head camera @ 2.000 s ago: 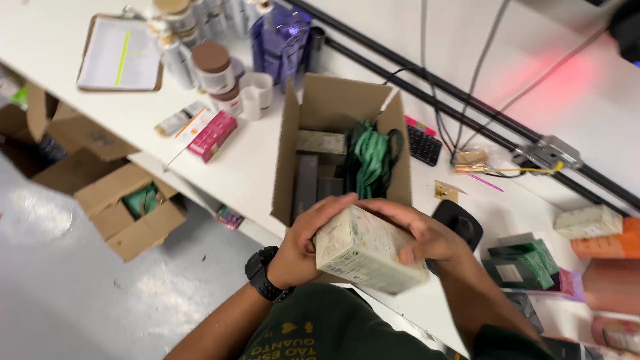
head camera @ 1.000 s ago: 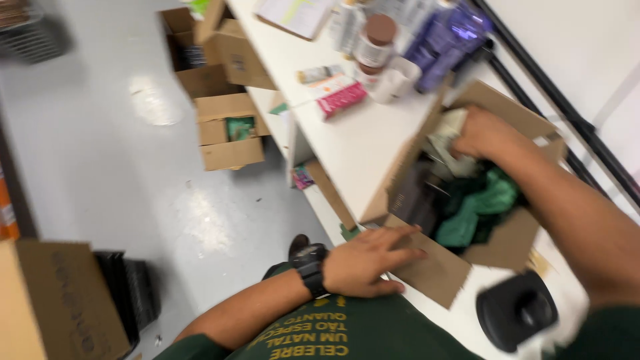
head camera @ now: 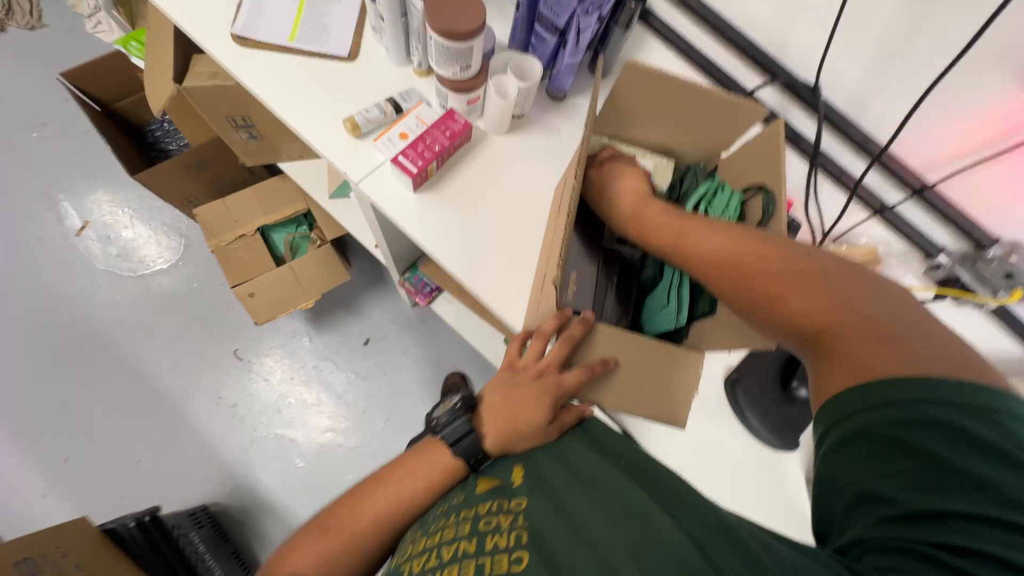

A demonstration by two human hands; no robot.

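Note:
An open cardboard box (head camera: 640,372) stands on the white table, its near flap folded outward. My left hand (head camera: 536,384), with a black watch at the wrist, rests on the box's near left edge and flap, fingers apart. Inside the box, at the far left, my right hand (head camera: 620,188) reaches down beside a pale cream patterned box (head camera: 652,164); its fingertips are hidden, so its hold cannot be told. Green fabric bags or ribbons (head camera: 668,300) lie at the box's right side, and dark boxes (head camera: 582,272) stand along its left side.
Left of the box are a pink carton (head camera: 432,150), a tube (head camera: 384,112), brown-lidded jars (head camera: 456,40), white cups (head camera: 512,88) and a clipboard (head camera: 300,24). A black stand (head camera: 768,400) sits right. Open cartons (head camera: 272,240) stand on the floor; cables (head camera: 872,144) hang at right.
Two seconds ago both my hands held a cream patterned box above the near edge of the carton. My left hand has moved to the flap, and my right hand has gone inside the carton.

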